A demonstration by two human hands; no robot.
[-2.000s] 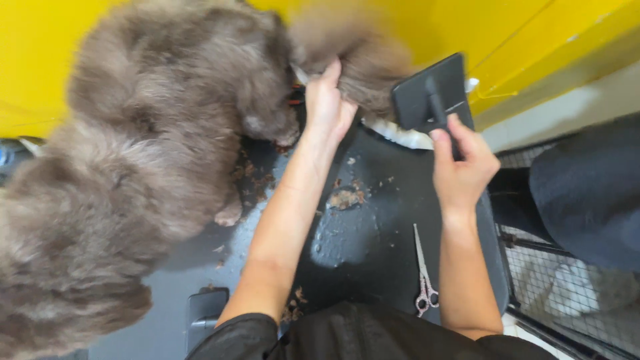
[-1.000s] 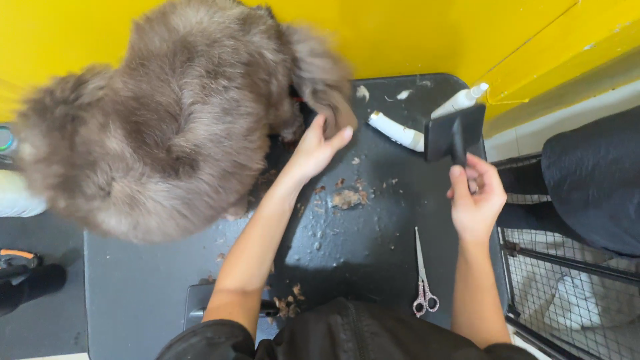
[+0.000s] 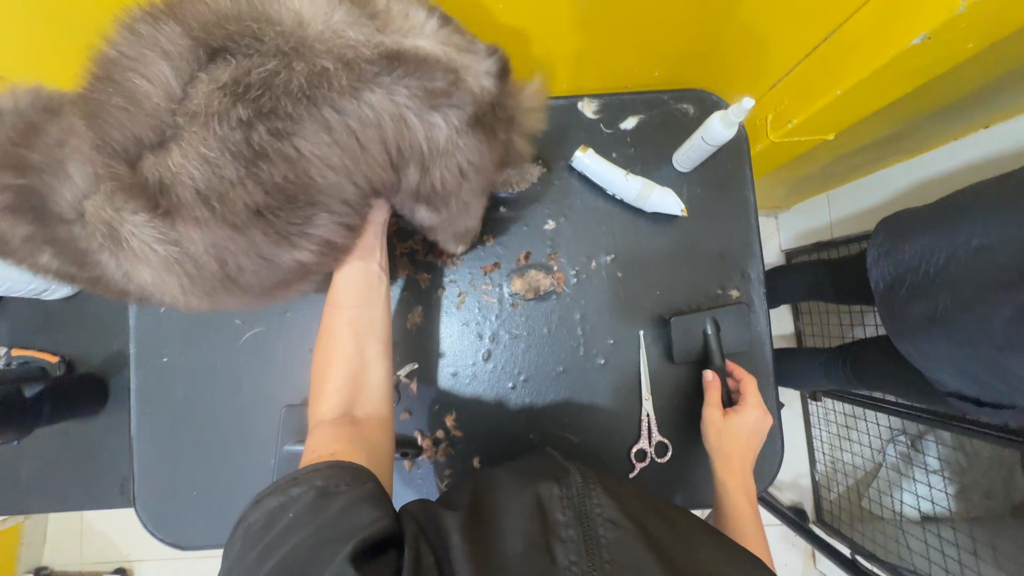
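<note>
A long-haired grey-brown animal (image 3: 264, 152) stands on the black grooming table (image 3: 208, 384), at upper left. My left hand (image 3: 379, 214) reaches under its belly fur; the fingers are hidden. At the table's right side my right hand (image 3: 734, 408) holds the handle of a black slicker brush (image 3: 692, 334), its head low over or on the tabletop. Just left of it lie slim scissors (image 3: 646, 408) with pinkish, studded handles. A white hair clipper (image 3: 628, 182) lies farther back, near a white spray bottle (image 3: 712, 136).
Fur clumps (image 3: 534, 282) and brown tufts are scattered over the table. A second flat black tool (image 3: 290, 440) lies partly behind my left forearm. A yellow wall (image 3: 608, 48) borders the far edge. On the right are a person's dark-clothed legs (image 3: 832, 368) and a wire cage (image 3: 848, 464).
My right hand has brought the brush down toward the table's near right, away from the clipper. My left hand has gone from the tail to under the animal's body, and the animal has shifted.
</note>
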